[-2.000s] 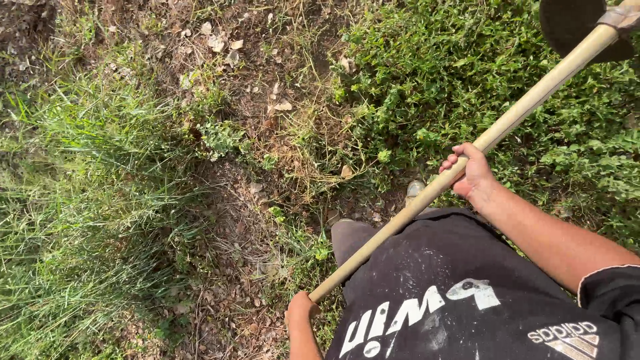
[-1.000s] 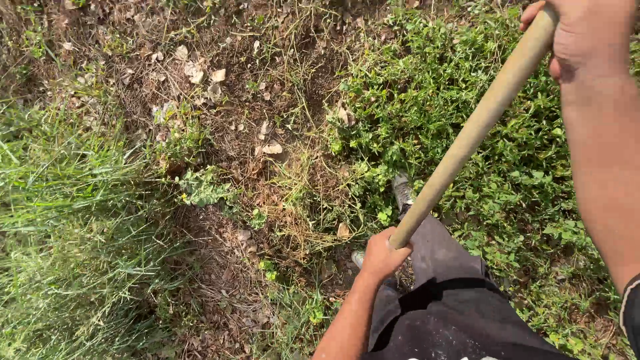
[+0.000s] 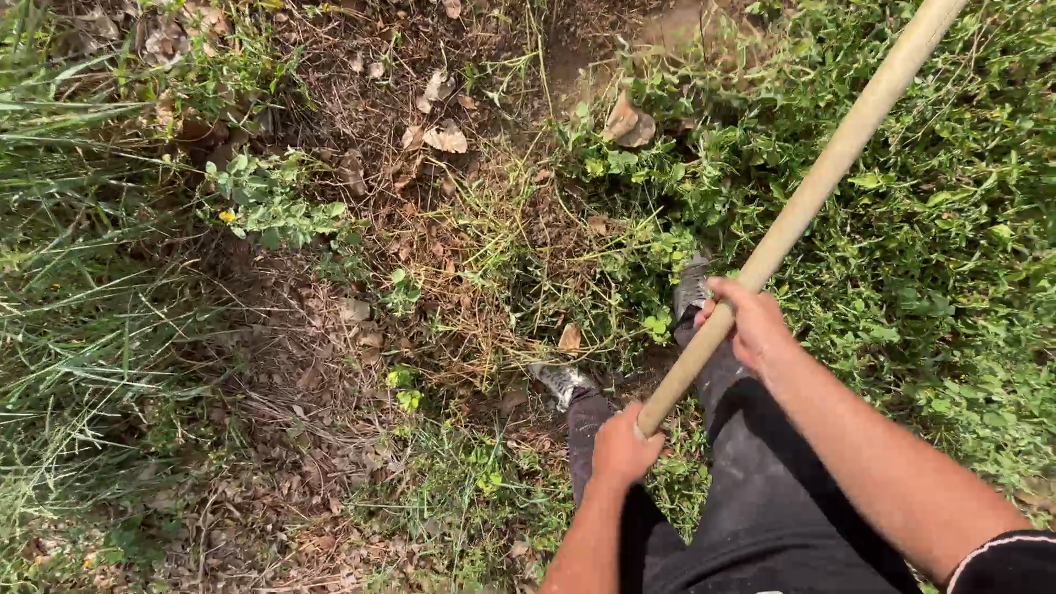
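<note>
A long pale wooden tool handle point(image 3: 813, 194) runs slantwise from the upper right edge down to the middle of the view. My left hand point(image 3: 627, 445) is closed around its lower end. Farther up the shaft, a short way above the left, my right hand point(image 3: 747, 322) grips it too. The far end of the handle lies outside the view, so the tool's head is hidden. Below the hands are my legs in dark trousers point(image 3: 759, 462), and my shoes stand among weeds and cut stems.
Tall grass point(image 3: 74, 272) grows along the left. Dense low green weeds point(image 3: 932, 247) cover the right side. Between them lie dry leaves point(image 3: 445, 138), twigs and loose plant stems point(image 3: 511, 264). A small leafy plant point(image 3: 276, 198) with a yellow flower stands left of the middle.
My right hand has come down the handle, closer to my left hand. The metal head seen at the upper right two seconds ago is now out of view.
</note>
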